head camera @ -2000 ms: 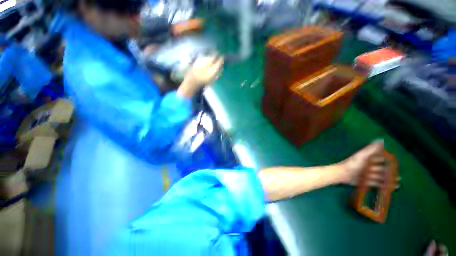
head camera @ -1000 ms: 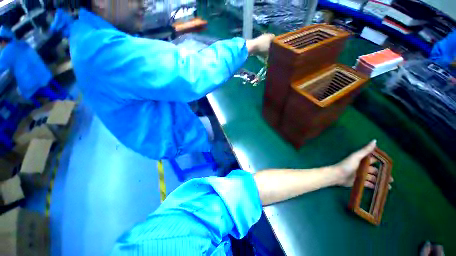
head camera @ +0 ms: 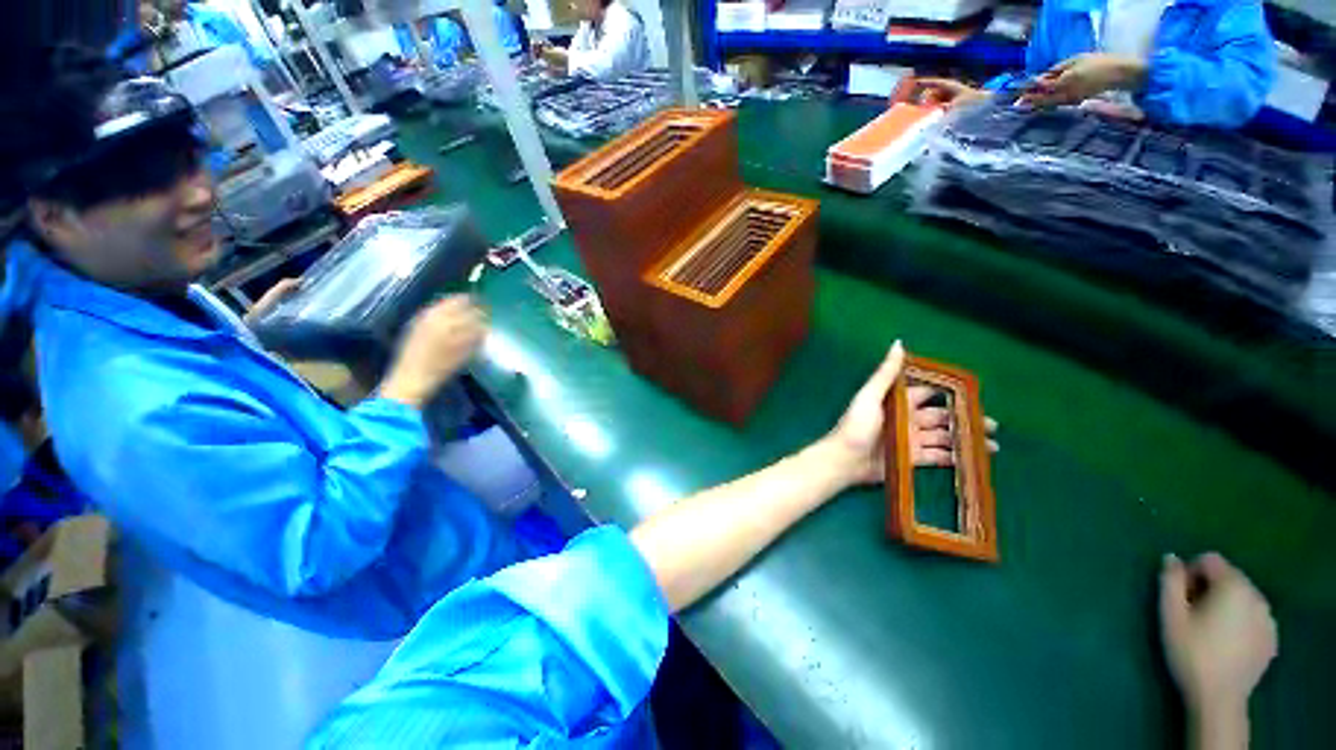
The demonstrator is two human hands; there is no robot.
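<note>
My left hand (head camera: 876, 425) holds an orange-brown fixture frame (head camera: 986, 498) above the green bench, gripping its upper left side; some fingers show through the open middle. The frame looks like several thin rings together. My right hand (head camera: 1219, 630) is at the lower right over the bench, with its fingers curled; whether it holds something small cannot be seen. A tall stack of fixture frames (head camera: 608, 242) and a shorter stack (head camera: 755, 330) stand side by side on the bench, beyond my left forearm.
A person in a blue smock (head camera: 279, 469) at the left handles a dark tray (head camera: 359, 286). An orange-and-white box (head camera: 884, 147) and wrapped tray stacks (head camera: 1114, 183) lie across the line, with another person behind. White posts (head camera: 506, 103) rise behind the frame stacks.
The view has turned to the right, and more of my right hand shows. My left hand still holds the frame. The neighbour's hand has left the tall stack and is now near a dark tray.
</note>
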